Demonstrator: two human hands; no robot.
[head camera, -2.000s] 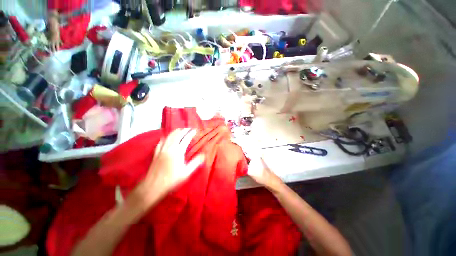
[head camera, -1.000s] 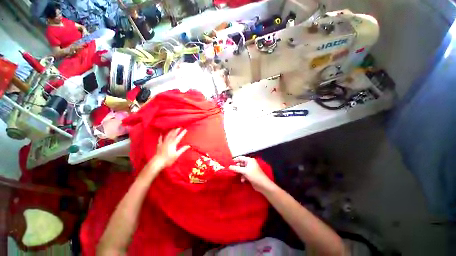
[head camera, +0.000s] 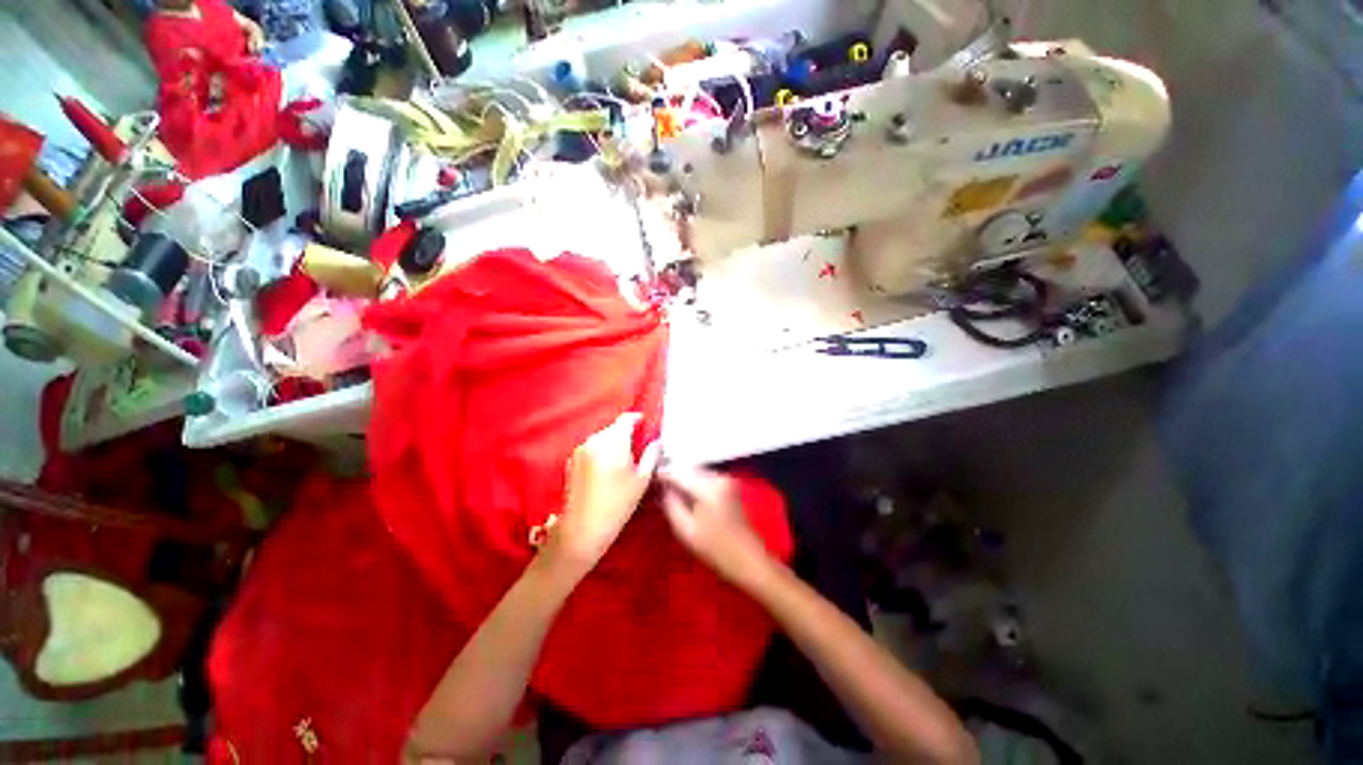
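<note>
The red garment (head camera: 508, 389) lies bunched on the white machine table and hangs over its front edge onto the lap. Its upper right part reaches the needle area of the cream JACK sewing machine (head camera: 934, 165). My left hand (head camera: 606, 486) is closed on the garment's right edge, with yellow lettering partly showing beside the wrist. My right hand (head camera: 703, 516) is at the same edge, just right of my left hand. It is blurred, and its fingertips meet the cloth near the left fingertips; its exact hold is unclear.
Dark snips (head camera: 872, 347) lie right of the needle. Black-handled scissors (head camera: 999, 307) rest at the machine's base beside metal parts. A rear tray holds spools and yellow strips (head camera: 523, 142). A white tray (head camera: 284, 419) with scraps stands left. A person in red (head camera: 209, 75) is partly visible behind.
My left hand has moved right across the cloth to its right edge, beside my right hand. The garment has turned and folded, covering most of the lettering. The right hand has shifted slightly left.
</note>
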